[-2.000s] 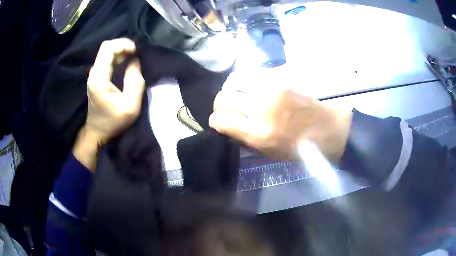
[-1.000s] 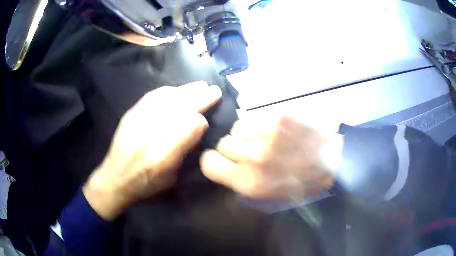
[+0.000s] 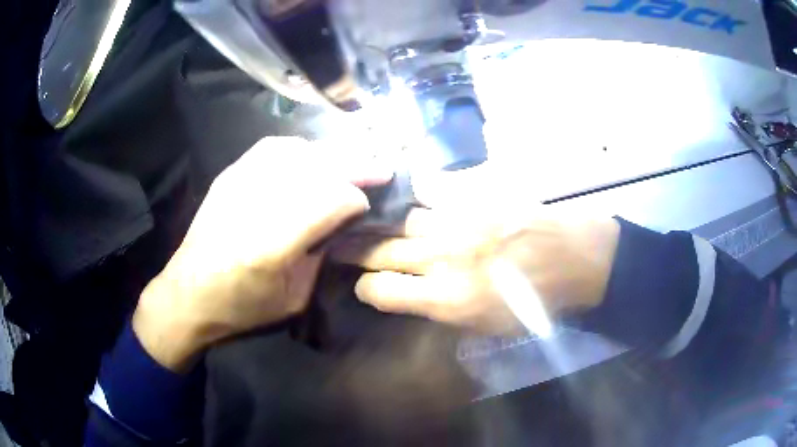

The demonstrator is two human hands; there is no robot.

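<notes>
The black fabric garment piece (image 3: pixel 96 201) covers the left of the table and hangs over its front edge. My left hand (image 3: pixel 253 240) lies on the fabric just in front of the needle area, its thumb and fingers gripping the cloth. My right hand (image 3: pixel 489 266) holds the cloth edge between its fingertips, close beside my left hand. The fabric between them is dark and partly hidden by the fingers. The grey-blue attachment (image 3: pixel 456 133) stands just behind my fingertips. Glare hides the presser foot and needle.
The white machine head with "Jack" lettering (image 3: pixel 668 16) crosses the top. An oval yellowish-rimmed lamp or mirror (image 3: pixel 83 61) is at upper left. Dark metal snips (image 3: pixel 765 148) lie at far right. A ruler scale (image 3: pixel 751 236) runs along the table's front edge.
My left hand has come right and forward from the left side of the cloth to beside my right hand. The pale curved piece and the white gap in the cloth are now out of sight.
</notes>
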